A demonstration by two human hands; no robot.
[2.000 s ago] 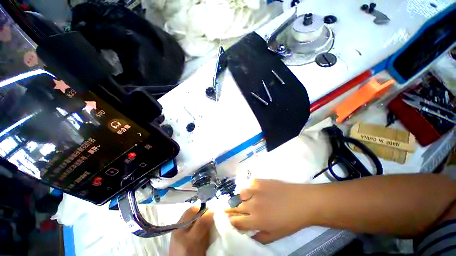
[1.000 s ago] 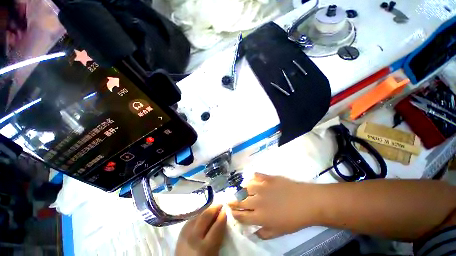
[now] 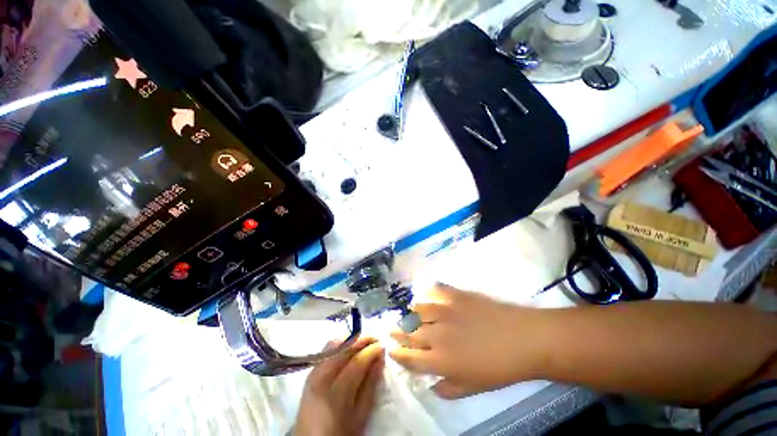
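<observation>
White thin fabric lies under the needle area and hangs toward the table's front edge. My right hand reaches in from the right, fingers bent down on the fabric beside the presser foot area. My left hand is at the bottom, left of the fabric, its fingertips on the fabric close to my right fingertips. Glare hides the needle point and the exact finger contact. A curved shiny metal guard stands left of the needle. The white sewing machine head is above my hands.
A large phone in a holder covers the upper left. Black-handled scissors, a tan wooden block, an orange clip and a red tray lie to the right. A black strip with pins drapes the machine. Gathered white fabric lies lower left.
The view has shifted, moving the machine and phone in the picture. My left hand is more upright beside the fabric, its fingers straighter. My right hand stays near the needle.
</observation>
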